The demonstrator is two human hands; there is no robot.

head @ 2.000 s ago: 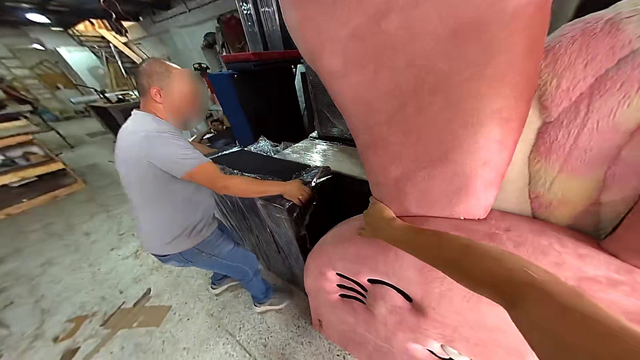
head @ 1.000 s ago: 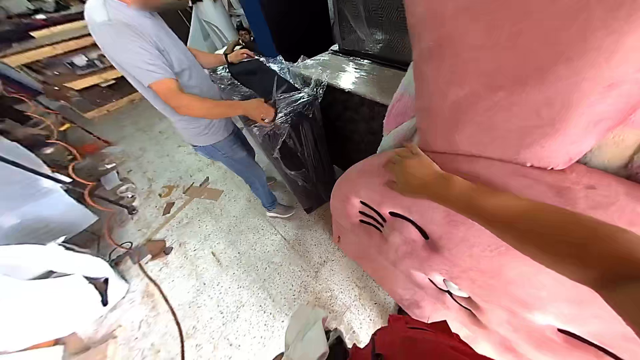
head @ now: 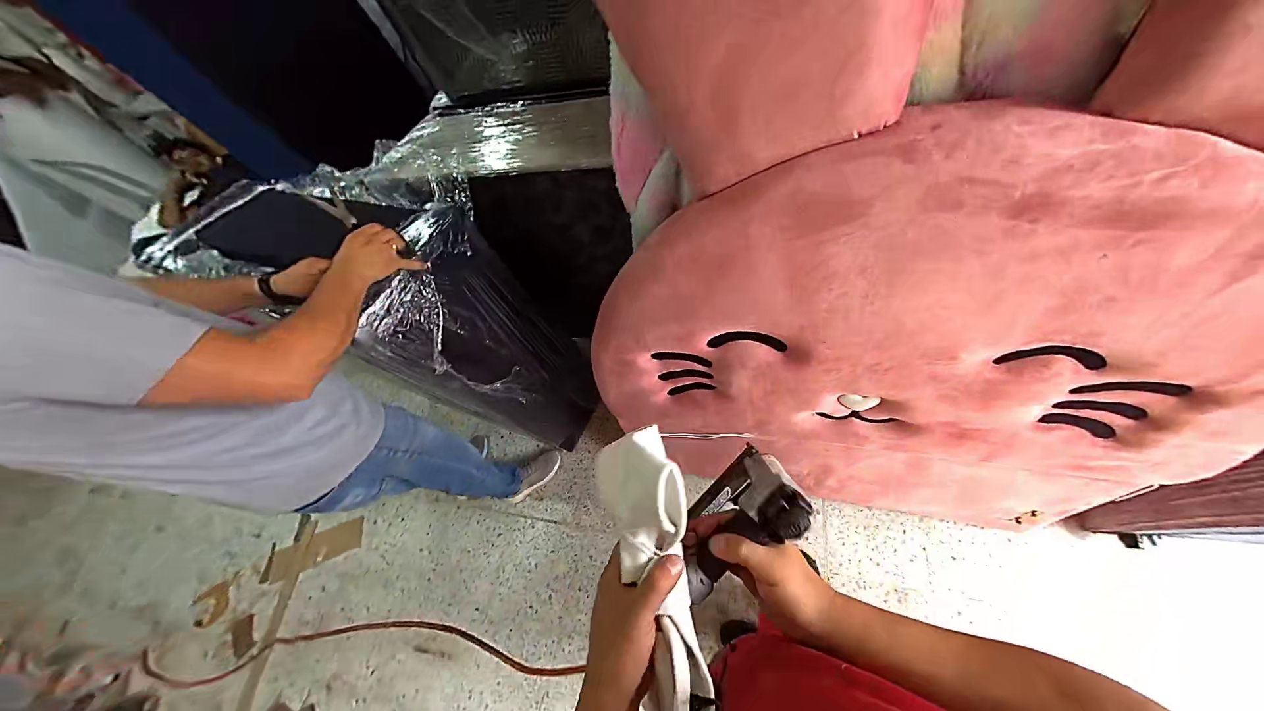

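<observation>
My left hand (head: 637, 612) grips a bunched white cloth (head: 642, 494), whose folded top stands up above my fingers. Just right of it, my right hand (head: 760, 568) is closed around the black handle of a pneumatic staple gun (head: 755, 494). Both are held low, in front of a large pink plush headboard (head: 938, 257) shaped like an animal face, with black curved eyes, whiskers and a pale heart-shaped nose. A thin white strand runs across the plush near the cloth's top. The lower part of the cloth hangs below my left hand.
A co-worker (head: 178, 395) stands at the left, both hands on a dark piece (head: 464, 316) wrapped in clear plastic film. An orange-brown hose (head: 444, 632) crosses the speckled floor beside torn cardboard (head: 316, 548). A blue panel (head: 178, 79) stands behind.
My hand that rested on the pink plush has left it. The white cloth and staple gun are now in my hands. The view has turned down and right. The co-worker's hands stay at the wrapped piece.
</observation>
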